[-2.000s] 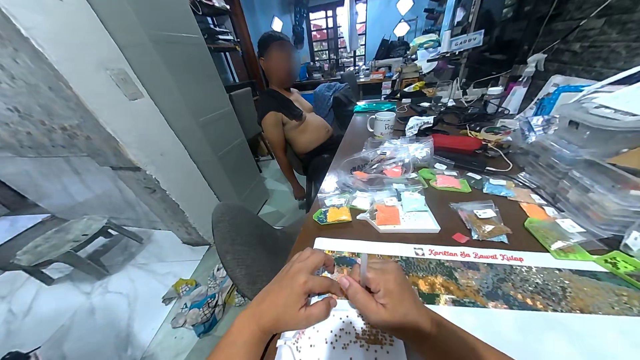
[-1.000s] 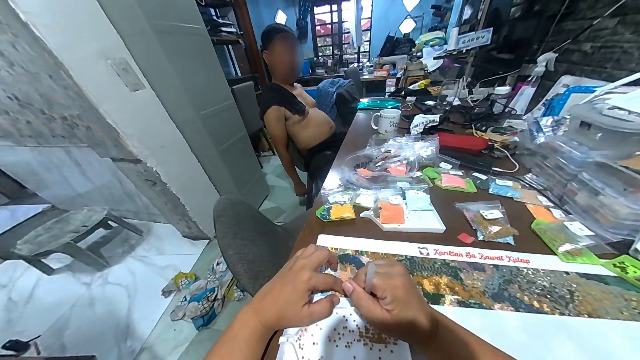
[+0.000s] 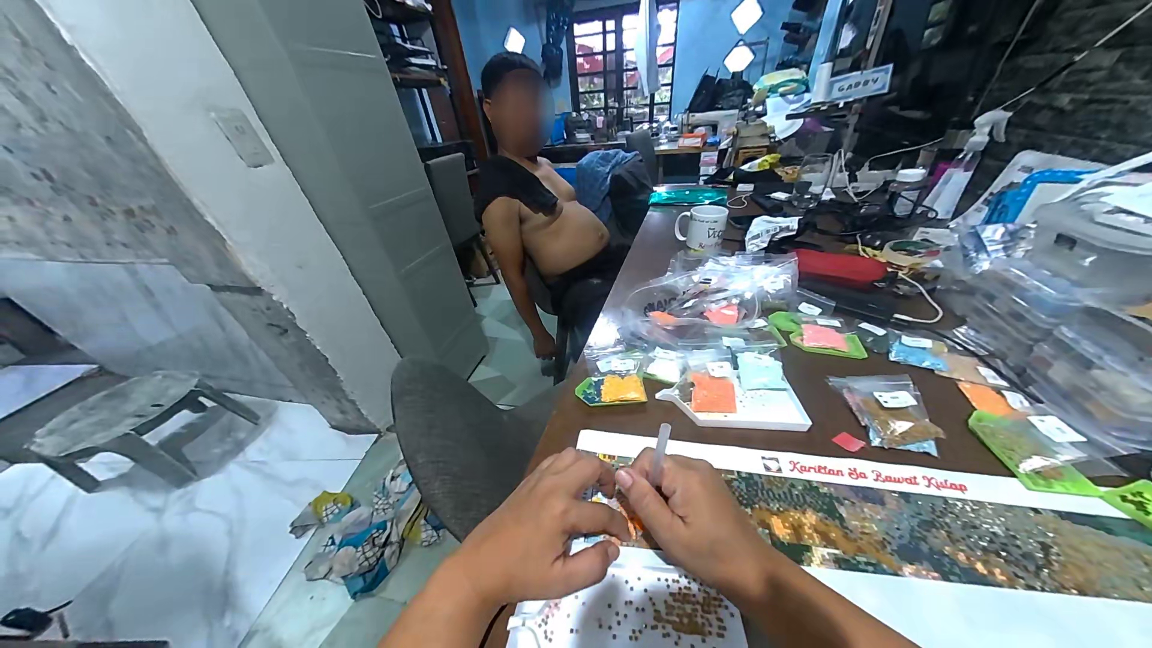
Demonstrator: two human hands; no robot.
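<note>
My right hand (image 3: 693, 513) is closed round a pale, translucent pen-like applicator (image 3: 661, 450), whose tip is hidden by the fingers. My left hand (image 3: 549, 531) lies on the near left part of a diamond painting canvas (image 3: 900, 531), its fingers bent and apart, close to the right thumb. Under and in front of both hands is a white tray (image 3: 612, 603) with many small brown beads scattered on it, more densely at its right. The canvas has a white border with red lettering and a glittering gold, green and grey picture.
Beyond the canvas lie bags of orange beads (image 3: 714, 393) on a white tray (image 3: 792, 416), a bag of brown beads (image 3: 895, 418) and green trays (image 3: 1017, 463). A white mug (image 3: 705, 228) stands farther back. A person (image 3: 540, 207) sits beyond a grey chair (image 3: 450, 441) at left.
The applicator in my right hand stands more upright and shows more plainly than one second ago. My left fingers have spread slightly, with the thumb lower.
</note>
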